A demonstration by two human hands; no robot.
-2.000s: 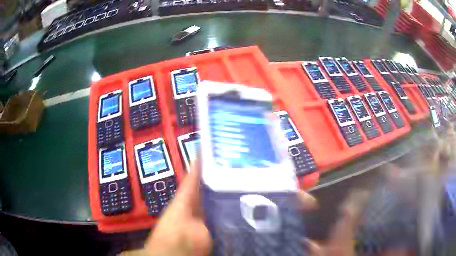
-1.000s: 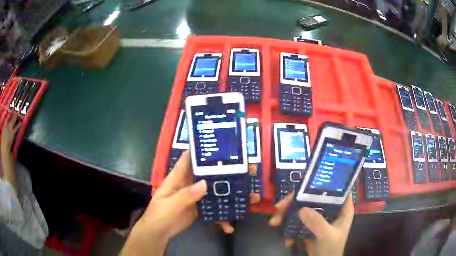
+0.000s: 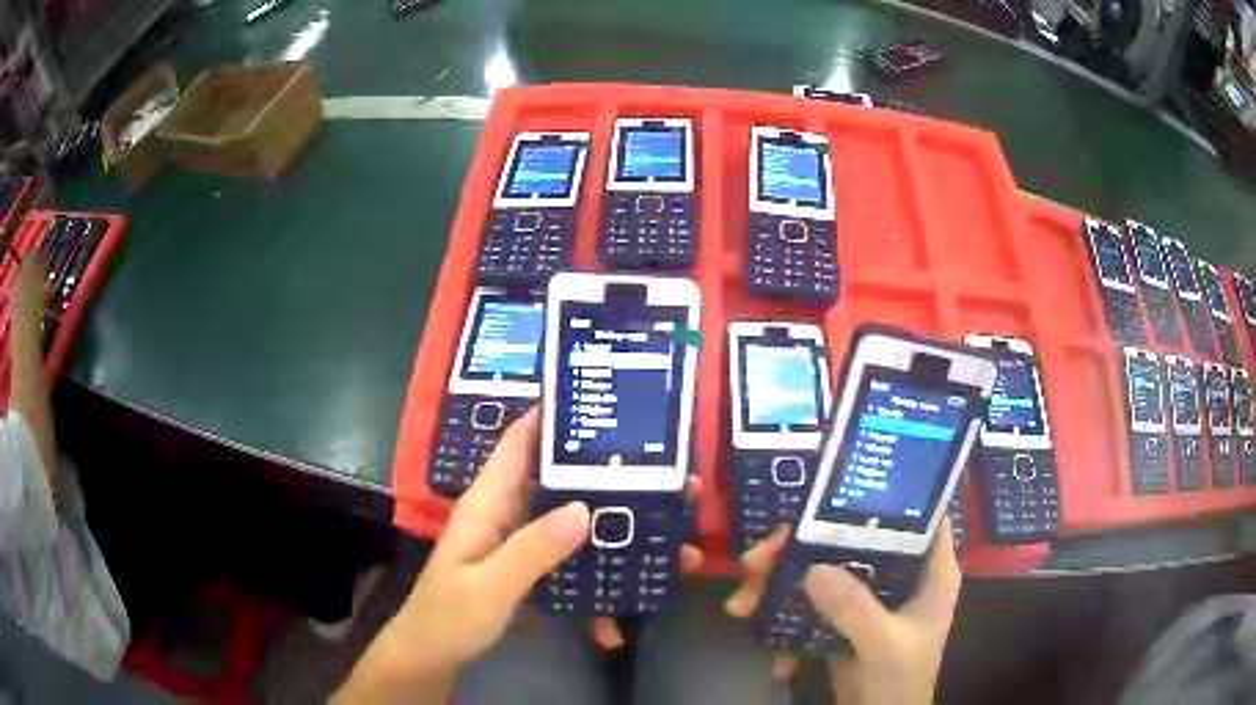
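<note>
My left hand (image 3: 475, 565) is closed round a keypad mobile phone (image 3: 617, 413), its thumb beside the navigation key. The screen is dark with a white text list and one highlighted line. My right hand (image 3: 882, 606) holds a second phone (image 3: 895, 441), tilted to the right, its thumb on the keys. This screen shows a list with a blue highlighted line. Both phones are above the near part of a red phone tray (image 3: 457, 296). Lit phones lie in its pockets, three in the back row (image 3: 792, 214) and others in the front row. Two back pockets at the right are empty.
A second red tray (image 3: 1068, 282) with phones adjoins at the right. A brown cardboard box (image 3: 241, 121) stands on the green bench (image 3: 331, 248) at the left. Another person's arm (image 3: 30, 344) reaches to a red tray (image 3: 97, 276) at far left. A dark phone (image 3: 902, 58) lies beyond the tray.
Since two seconds ago, both hands have come into clear view, each with a phone. Over the last second they stay nearly in place, and the view has shifted slightly. The left phone is a little more upright.
</note>
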